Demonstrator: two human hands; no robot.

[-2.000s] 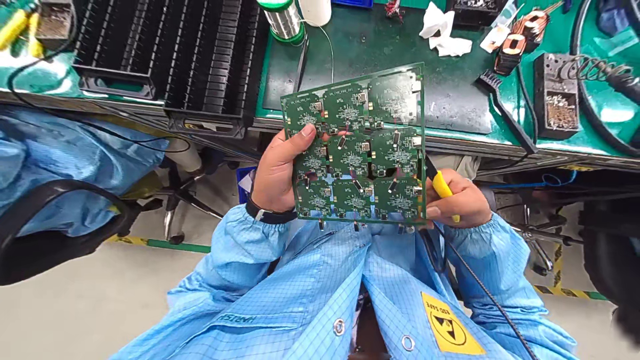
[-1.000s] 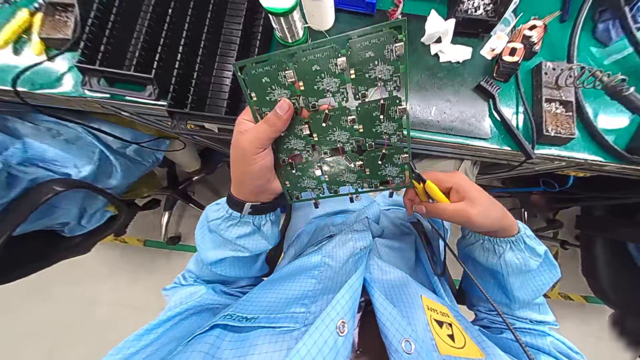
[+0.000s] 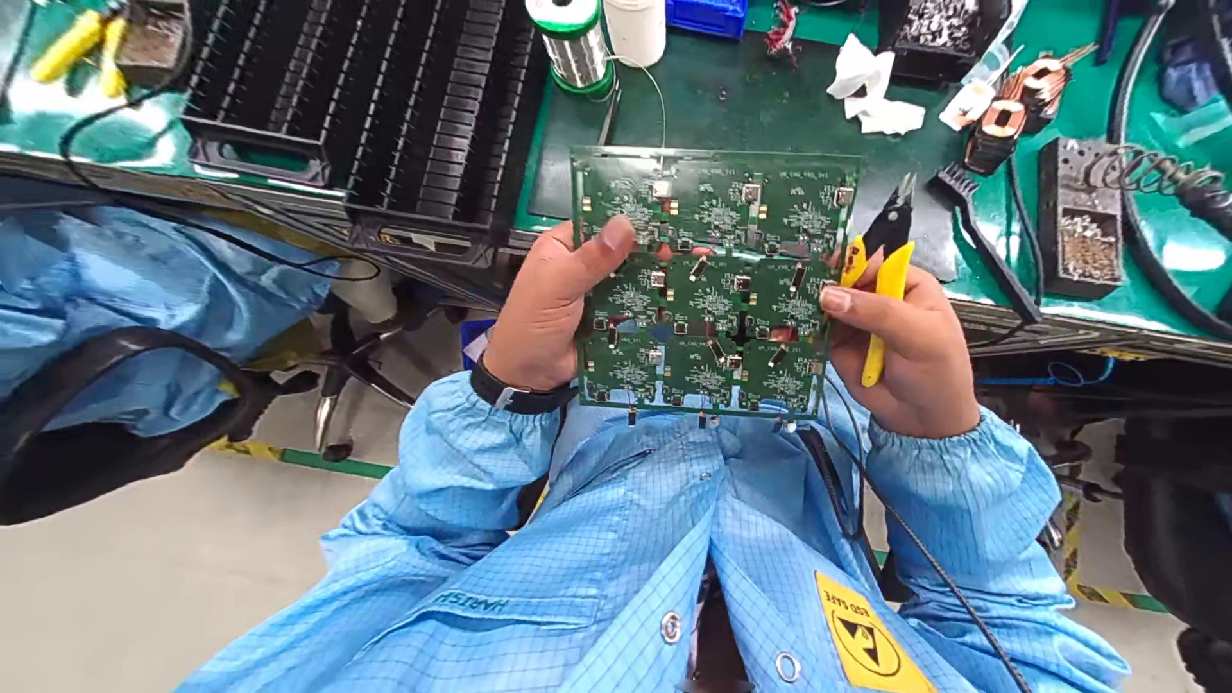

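A green panel of printed circuit boards is held up in front of my body, near the bench's front edge. My left hand grips its left edge, thumb on the face and fingers hidden behind. At the right edge, my right hand rests its thumb on the panel and also holds yellow-handled flush cutters, whose black jaws point up toward the bench. Small dark components sit on the panel at angles, and several stick out below its lower edge.
Black slotted racks stand on the bench at left. Behind the panel are a solder wire spool and a white bottle. At right lie crumpled white tissue, a black brush, copper coils and a soldering iron stand.
The panel has been turned and shifted between my hands and now sits nearly level, farther right than one second ago. The cutters in my right hand now point upward beside the panel.
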